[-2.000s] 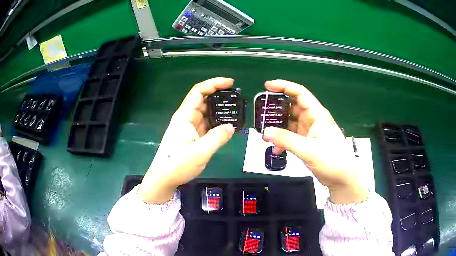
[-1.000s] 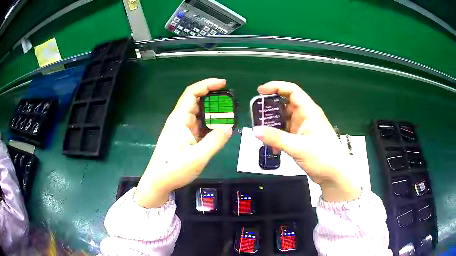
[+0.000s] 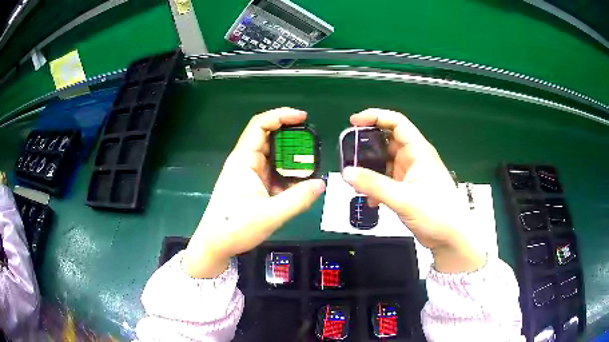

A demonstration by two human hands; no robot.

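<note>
My left hand (image 3: 250, 190) holds a square smartwatch unit (image 3: 294, 152) by its edges, its screen lit green with a pale block near the bottom. The left thumb lies below the screen's lower right corner. My right hand (image 3: 417, 184) holds a second square smartwatch unit (image 3: 371, 152), its screen dark with a faint mark at the top and a bright line down its left side. The two units are side by side, apart, above the bench. Below my hands a black compartment tray (image 3: 284, 246) holds several square units with red and blue on their screens; my sleeves hide parts of it.
A white paper sheet (image 3: 334, 220) bears a dark square watch (image 3: 364, 214). A side tray (image 3: 549, 250) stands at the right. An empty black tray (image 3: 123, 143) and a small filled tray (image 3: 45, 155) are at the left. A calculator (image 3: 277, 25) lies behind the rail. A person's pink sleeve (image 3: 17, 267) shows far left.
The left unit's screen went from dark text to green, and its pale block has since changed shape. The right unit's text has gone dark. The left thumb has moved off its unit's lower edge.
</note>
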